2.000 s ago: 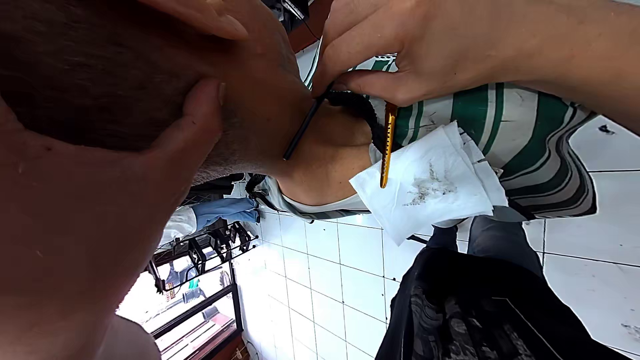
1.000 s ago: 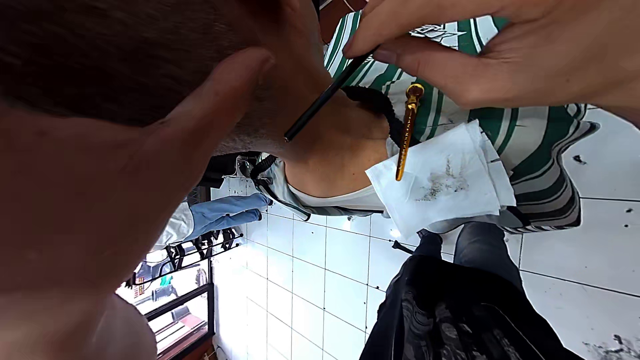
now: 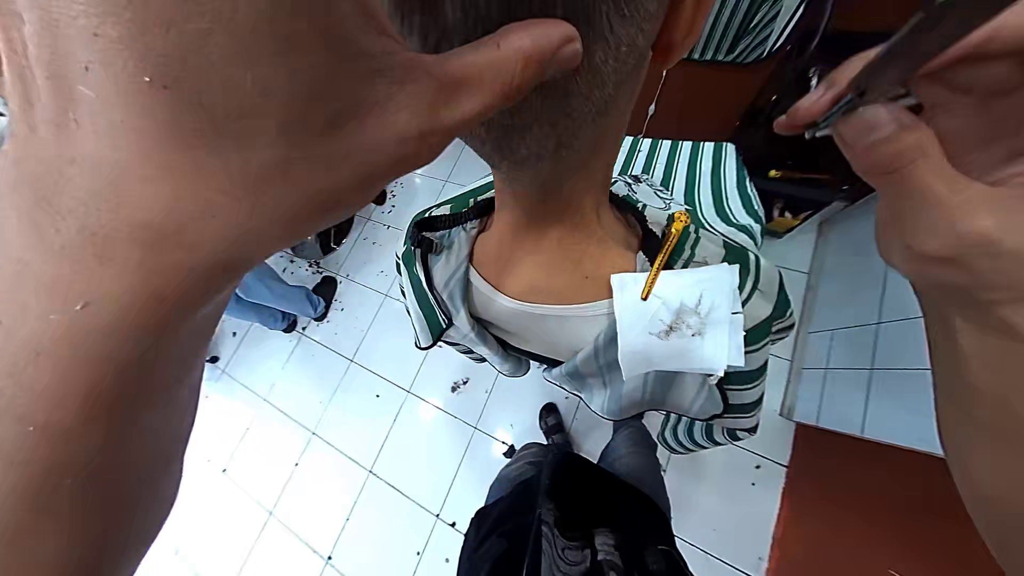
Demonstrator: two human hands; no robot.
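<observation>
My left hand (image 3: 264,120) lies against the back of a seated person's head (image 3: 560,104), thumb across the short hair, other fingers out of view. My right hand (image 3: 920,152), off to the right of the head, pinches a dark straight razor (image 3: 904,64), blurred and partly cut off by the frame edge. A striped green and white barber cape (image 3: 752,296) covers the person's shoulders. On the right shoulder rest white tissues (image 3: 680,344) with hair clippings on them, and a yellow comb-like tool (image 3: 666,254) lies partly over the tissues.
White floor tiles (image 3: 400,432) carry scattered hair. Another person's legs in blue jeans (image 3: 276,296) show at the left. A mirror-like panel (image 3: 868,328) and a red-brown surface (image 3: 864,496) stand at the right, below a dark shelf (image 3: 808,160) with items.
My right hand has moved away from the neck to the right, still holding the dark tool. My left hand remains at the head. The view has rotated strongly.
</observation>
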